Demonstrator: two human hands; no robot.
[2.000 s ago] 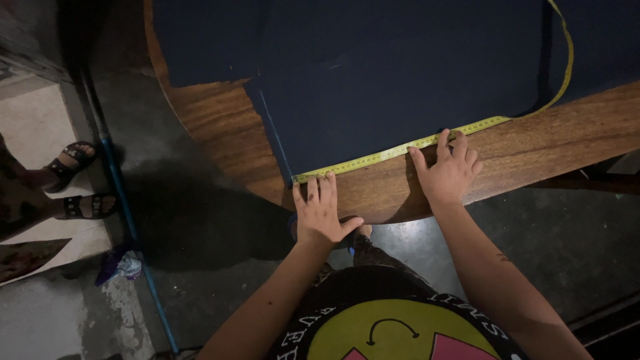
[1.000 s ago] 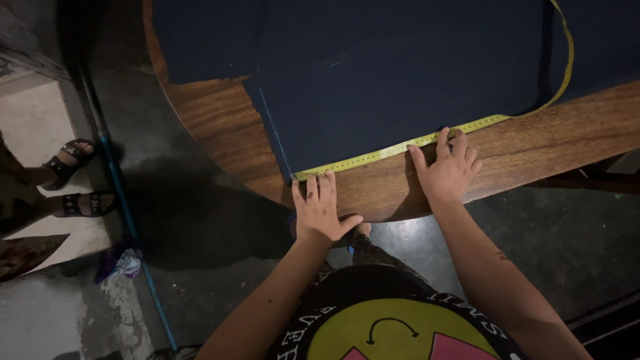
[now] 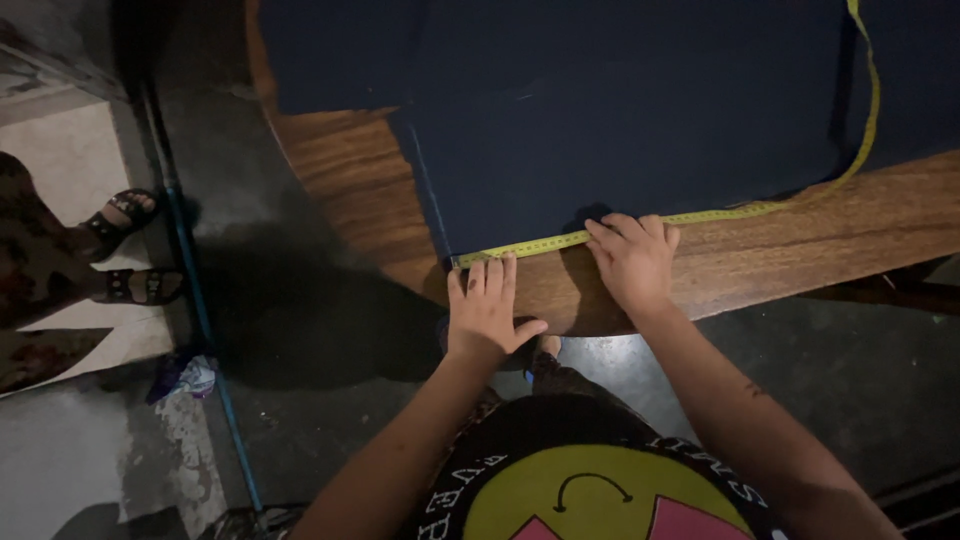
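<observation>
Dark blue fabric lies spread on a wooden table, with a pale chalk line near its left edge. A yellow tape measure runs along the fabric's near edge, then curves up over the cloth at the right. My left hand rests flat at the metal-tipped end of the tape, fingertips pressing on it and thumb spread out. Further right along the tape, my right hand has its fingertips on the tape and the fabric's edge, fingers slightly bent.
The table's bare wooden rim curves around the near side. At the left, another person's sandalled feet stand on a pale surface. A blue pole lies across that side, beside a crumpled wrapper or cloth.
My right hand has slid left along the tape, toward my left hand. The left hand stays at the tape's end.
</observation>
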